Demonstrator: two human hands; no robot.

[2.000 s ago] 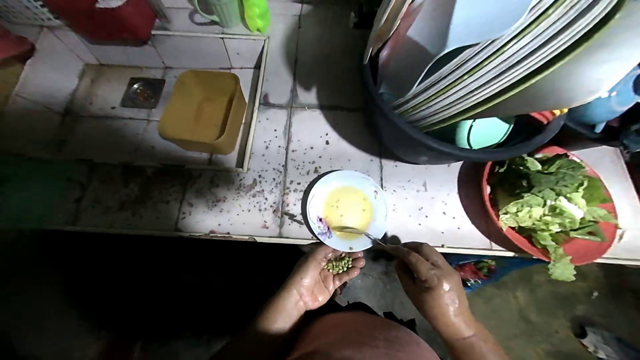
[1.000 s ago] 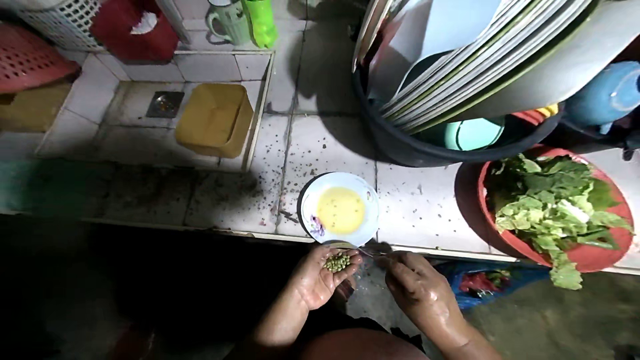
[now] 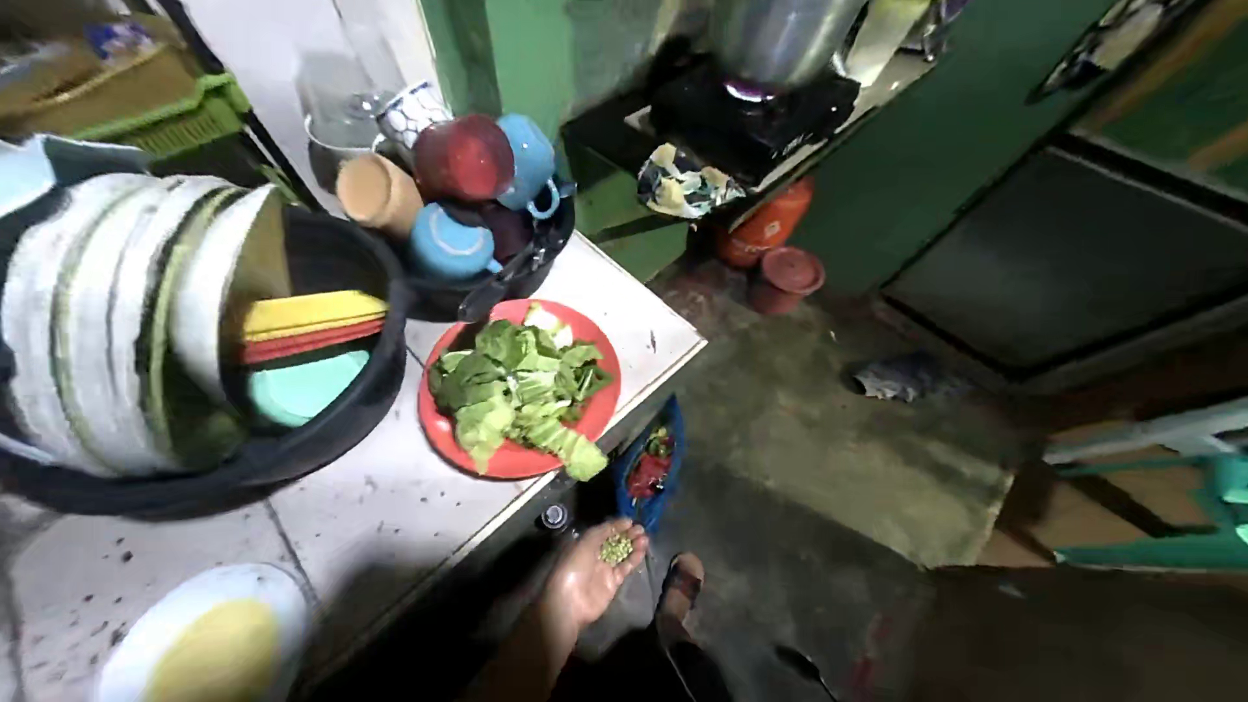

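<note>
My left hand [image 3: 595, 575] is palm up below the counter's edge, cupping a small heap of green seeds or beans [image 3: 615, 549]. My right hand is out of view; a spoon [image 3: 804, 668] shows dimly at the bottom edge, and what holds it is hidden. At the lower left, a white plate [image 3: 288, 624] with yellow liquid [image 3: 219, 658] stands on the tiled counter, cut off by the frame. Above my left hand, a red plate or shallow bowl [image 3: 444, 444] holds torn green leaves [image 3: 522, 380], a few hanging over the rim.
A black tub [image 3: 385, 390] of stacked plates stands left on the counter, with a dark basin of cups [image 3: 453, 244] behind the leaves. A metal pot [image 3: 780, 39] sits over a lit gas stove [image 3: 751, 122]. A blue bag [image 3: 629, 487] hangs or lies beside the counter.
The view has swung far to the right, bringing in the stove and floor. My right hand, earlier beside the plate, has left the view. My left hand still holds the green heap.
</note>
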